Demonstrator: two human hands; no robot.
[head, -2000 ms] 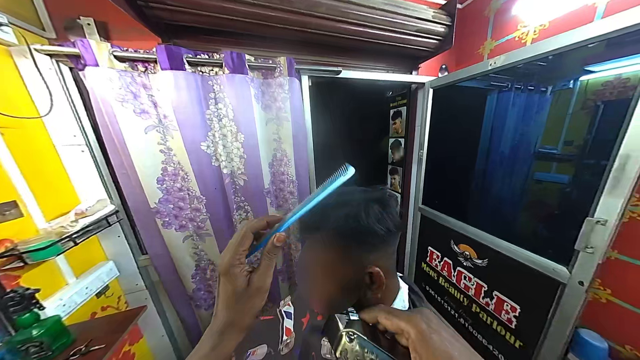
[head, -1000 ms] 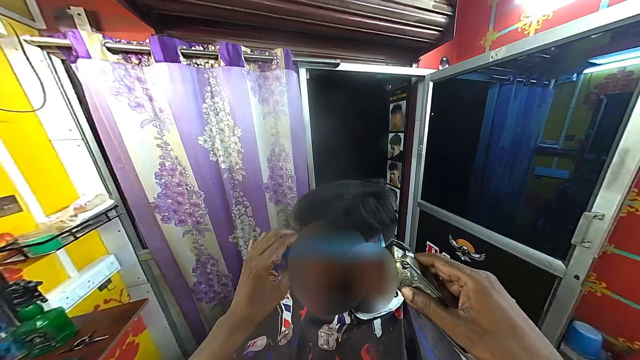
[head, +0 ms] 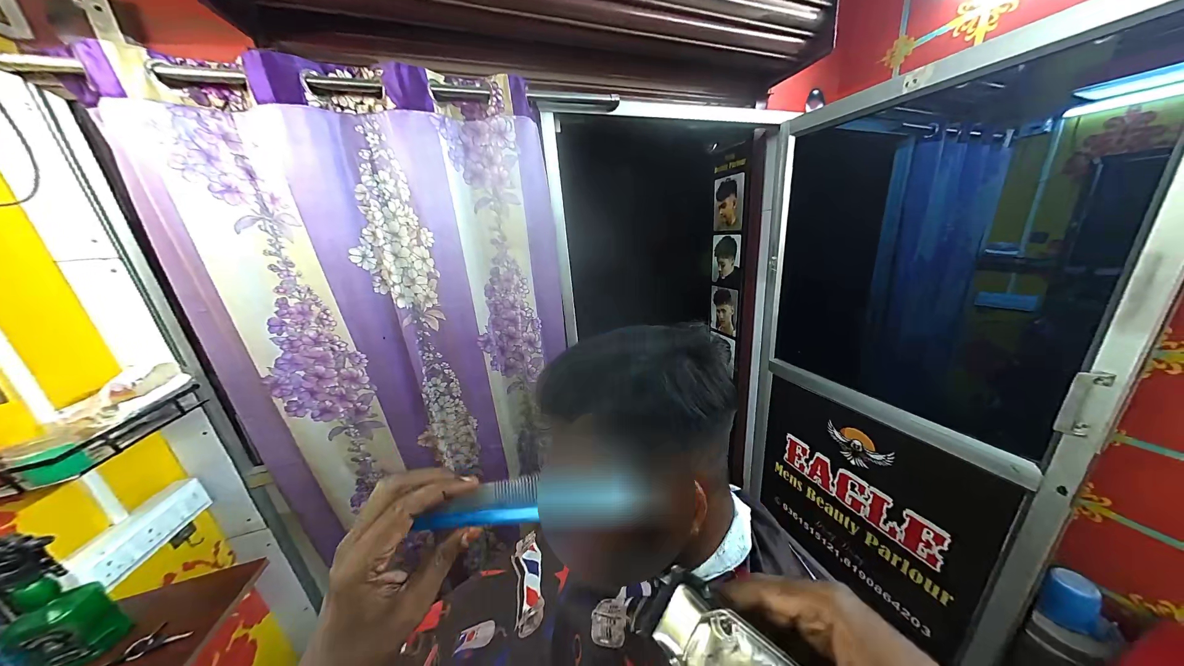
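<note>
My left hand [head: 398, 555] pinches a blue comb [head: 476, 520] between thumb and fingers, its length reaching in front of the blurred face of a seated person. That person's short dark hair [head: 638, 379] is longer on top and close-cut at the side. Low in the view, my right hand [head: 814, 610] is at a metallic hair clipper [head: 708, 629], below the person's ear and near the neck; its fingers are partly hidden. A white neck strip [head: 728, 546] circles the neck above a dark patterned barber cape [head: 490, 601].
A purple floral curtain [head: 324, 277] hangs behind. At right stands a metal-framed glass door [head: 925, 277] bearing writing. Scissors [head: 153, 643] and a green bottle [head: 69, 624] lie or stand on a brown counter [head: 199, 592] at left. A blue-lidded container [head: 1071, 597] is at lower right.
My left hand and the comb have drawn back left from the person's head. The right hand with the clipper has dropped from beside the head to near the neck.
</note>
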